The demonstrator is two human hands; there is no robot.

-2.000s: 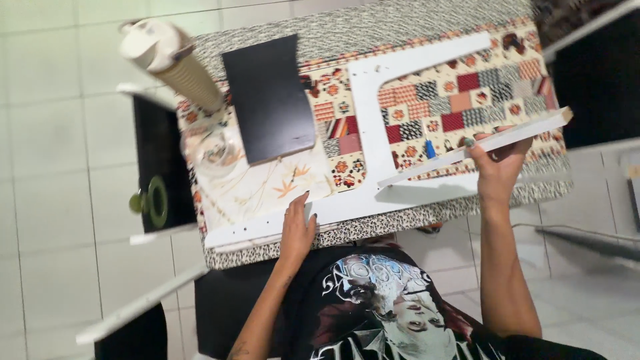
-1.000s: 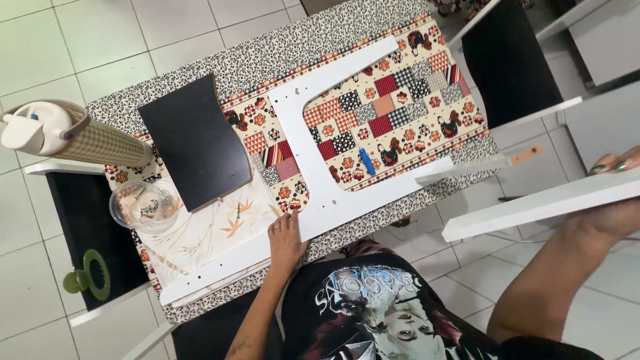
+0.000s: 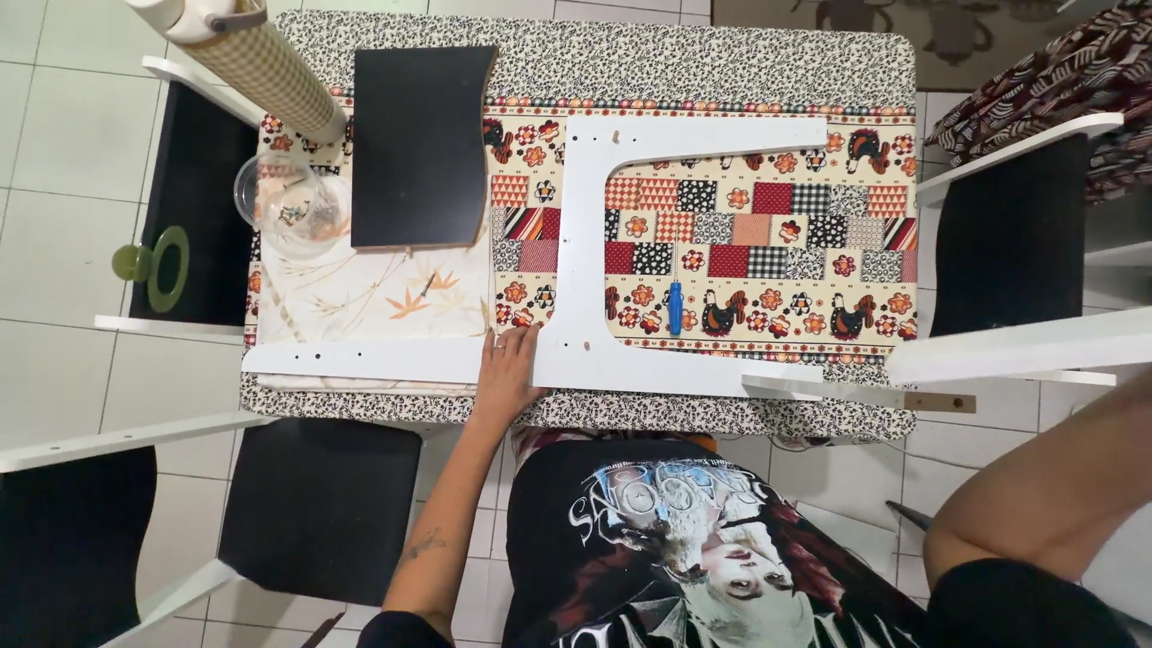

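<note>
My left hand (image 3: 510,371) rests on the long lower bar of a white wooden chair side frame (image 3: 583,261), which lies flat on the table. My right hand is out of view past the right edge; only the forearm shows, below a white board (image 3: 1017,344) that enters from the right. A white crosspiece with a bare wood end (image 3: 940,402) juts from the frame's lower right end over the table edge. A blue-handled screwdriver (image 3: 676,309) lies inside the frame's opening. A black curved panel (image 3: 418,148) lies left of the frame. A screw (image 3: 427,285) is on the white cloth.
A clear plastic tub (image 3: 292,209) with small hardware stands at the left, by a tall checkered tumbler (image 3: 270,72). Chairs with black seats surround the patterned table (image 3: 720,67). A green ring-shaped object (image 3: 168,270) lies on the left chair (image 3: 193,198).
Two seconds ago my right hand was at the angled white piece over the frame; it has moved right, out of view. My left hand has stayed on the frame. The view has shifted and turned.
</note>
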